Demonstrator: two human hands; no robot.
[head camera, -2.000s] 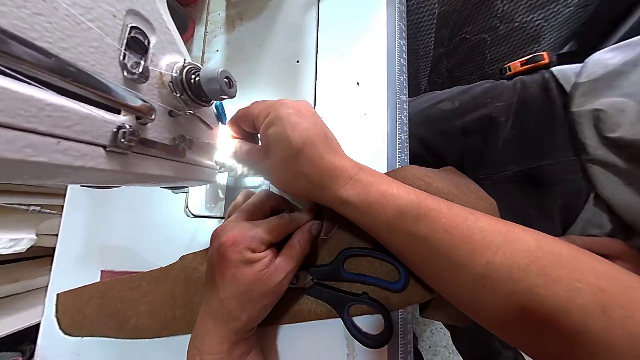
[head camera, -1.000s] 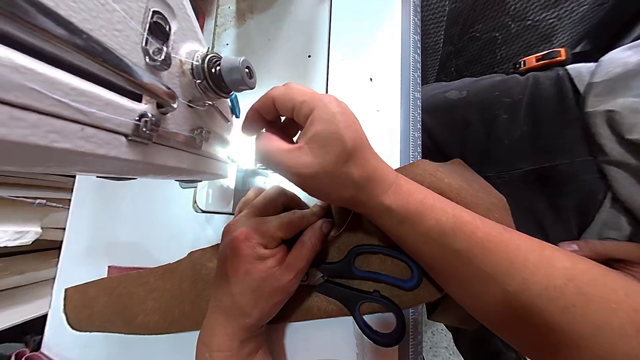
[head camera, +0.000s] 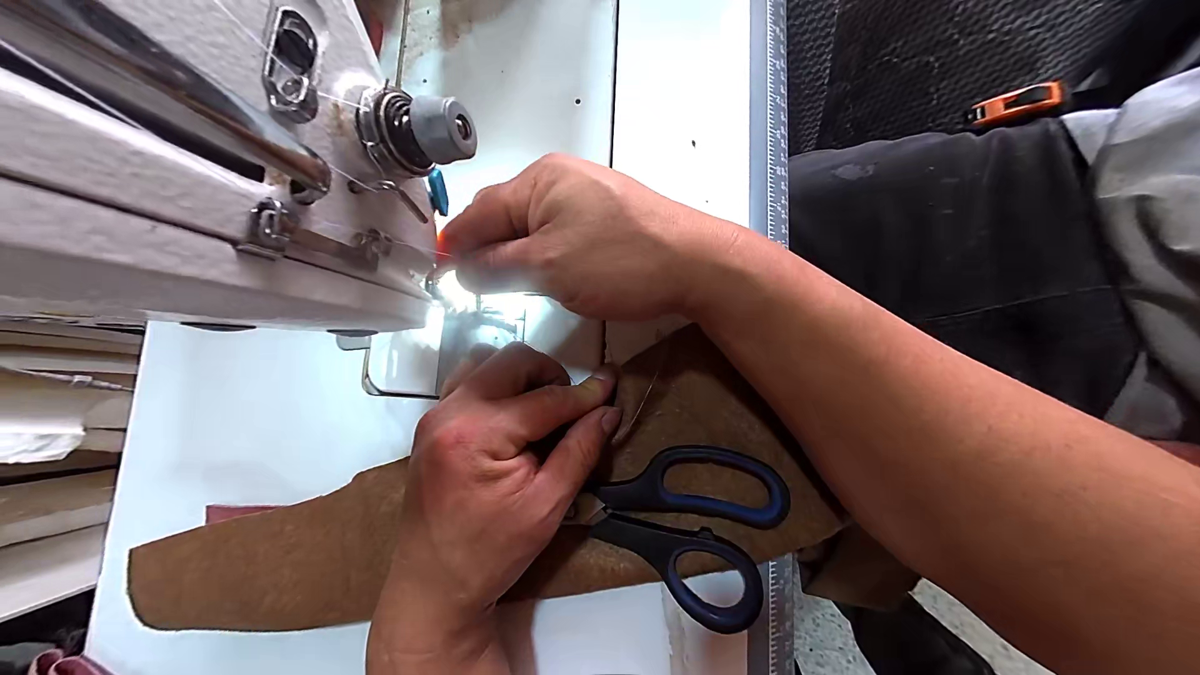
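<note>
My left hand (head camera: 497, 459) rests on a brown leather or suede piece (head camera: 272, 562), with thumb and forefinger pinched at its folded edge. Dark-handled scissors (head camera: 656, 502) lie on the piece, their blades running under that hand. A fine loose thread (head camera: 647, 398) curves beside the thumb. My right hand (head camera: 581, 239) is up at the lit needle area of a white sewing machine (head camera: 187, 225), forefinger and thumb close together. Its fingertips are blurred by glare, and whether they hold thread is unclear. The needle itself is hard to make out.
The machine's thread tension knob (head camera: 445, 129) juts out above my right hand. A ruler strip (head camera: 776, 141) runs along the near table edge. An orange-cased tool (head camera: 1017, 103) lies beyond my lap. Stacked pale material (head camera: 56, 469) sits at the far left, and a reddish scrap (head camera: 234, 513) shows behind the brown piece.
My right hand moved a little away from the needle area, then came back near it with forefinger and thumb closer together. My left hand stays on the brown piece by the scissors.
</note>
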